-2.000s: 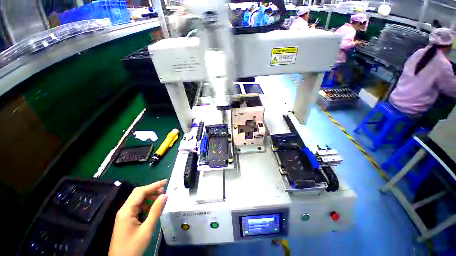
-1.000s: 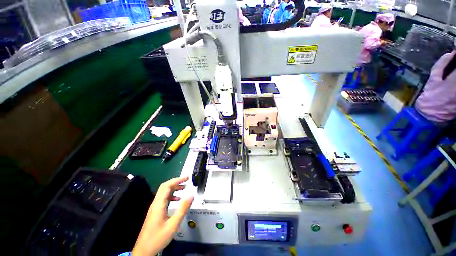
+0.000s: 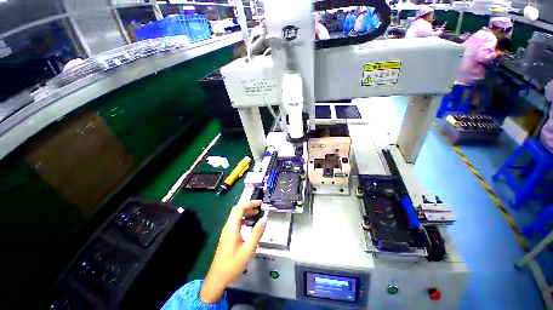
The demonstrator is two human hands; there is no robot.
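My left hand (image 3: 237,245) is bare and empty, thumb and fingers apart, over the front left of the white screwdriving machine (image 3: 339,233), just in front of the left fixture. A black phone body (image 3: 284,186) lies in that left fixture, with the white screwdriver head (image 3: 294,112) above its far end. Another black phone body (image 3: 389,221) lies in the right fixture, beside a blue clamp. A pink-beige screw feeder (image 3: 329,163) stands between the fixtures. My right hand is out of the picture.
Foam trays with phone bodies (image 3: 130,233) stand at the lower left. A yellow screwdriver (image 3: 235,172), a small dark tray (image 3: 204,180) and a white scrap (image 3: 217,161) lie on the green bench. The control screen (image 3: 331,287) is at the front. People in pink sit beyond, right.
The view has shifted, so the machine sits further right in the picture. My left hand, still empty, has come closer to the left fixture. The screwdriver head has moved over the left fixture.
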